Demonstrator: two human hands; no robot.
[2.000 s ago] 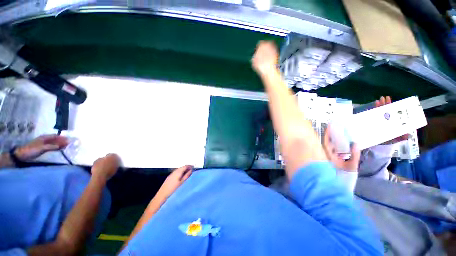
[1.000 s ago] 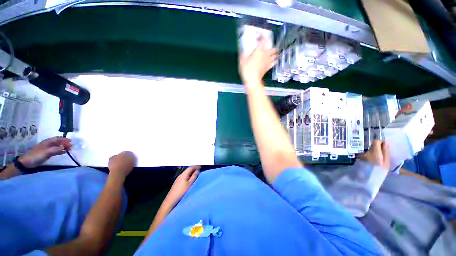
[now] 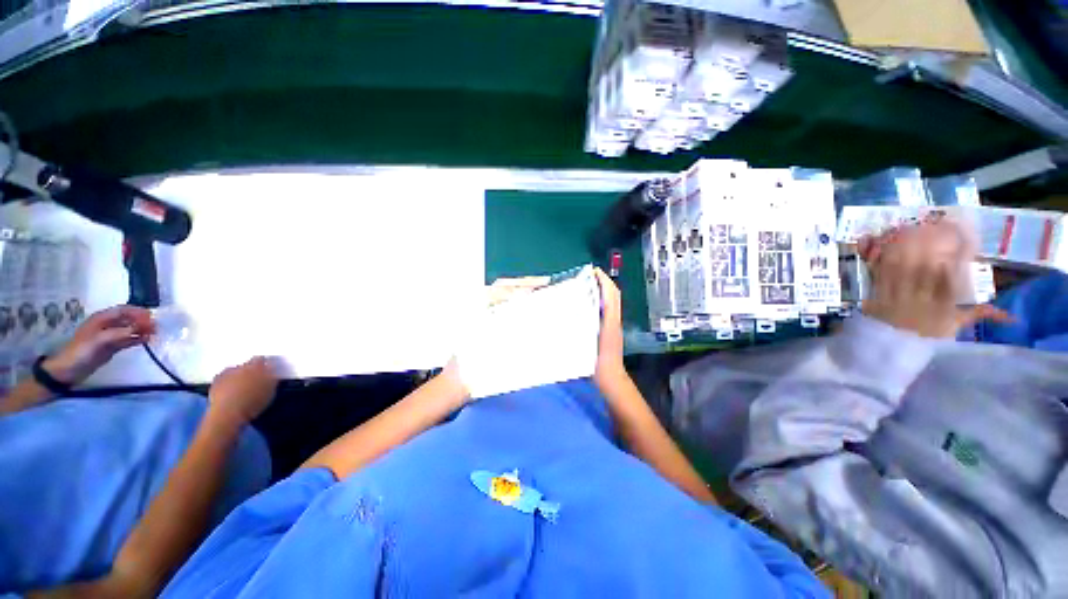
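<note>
A white retail box [image 3: 533, 342] is in front of my chest, tilted, with its bright face washed out so that no print can be read. My left hand [image 3: 466, 365] holds its left side, with fingers showing behind the top left edge. My right hand [image 3: 609, 322] holds its right side, fingers along the edge near the top right corner. A thin bluish edge shows at the top of the box. Much of both hands is hidden behind the box.
A white board [image 3: 328, 275] lies left. One heat gun [image 3: 135, 222] lies at far left, another [image 3: 632, 222] stands beside standing boxes [image 3: 750, 252] at right. More boxes [image 3: 679, 76] stand on the green belt. Co-workers' arms are at both sides; the right one handles a box [image 3: 1007, 234].
My right hand has come back from the green belt with a white box. My left hand has come up from the bench edge and now holds it too.
</note>
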